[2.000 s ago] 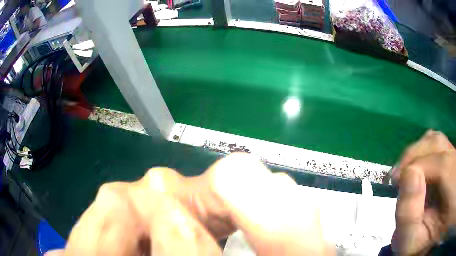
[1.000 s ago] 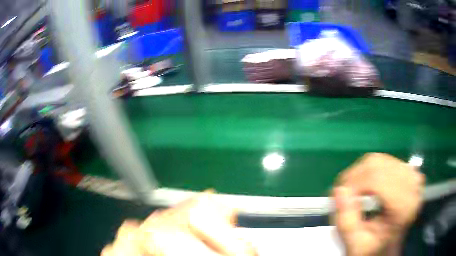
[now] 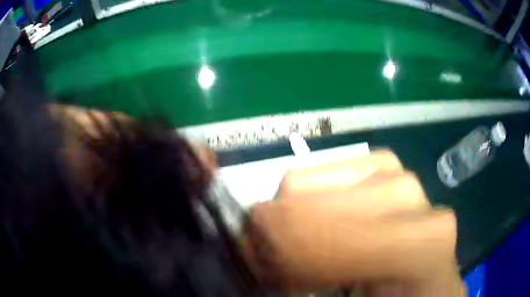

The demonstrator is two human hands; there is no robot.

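My right hand (image 3: 354,226) is large and blurred at the lower middle, back up and fingers curled over the white sheet (image 3: 244,180). A blurred whitish thing (image 3: 229,212) shows at its left side; I cannot tell whether the hand holds it. A dark, blurred mass covers the lower left. Patches of skin at its upper edge may be my left hand (image 3: 87,125), mostly hidden. A small white piece (image 3: 299,145) lies at the sheet's far edge. No adapter can be made out.
A clear bottle with a white cap (image 3: 469,155) lies on its side on the dark green bench (image 3: 407,139) at right. Beyond the sheet run the chipped off-white rail (image 3: 372,119) and the green belt (image 3: 302,75). A small pale item (image 3: 451,77) is on the belt. Blue shows at lower right.
The view has swung right and down: the bottle has come into view and the carton has left it. A dark mass now covers the left. My right hand has moved from over the belt edge to the sheet.
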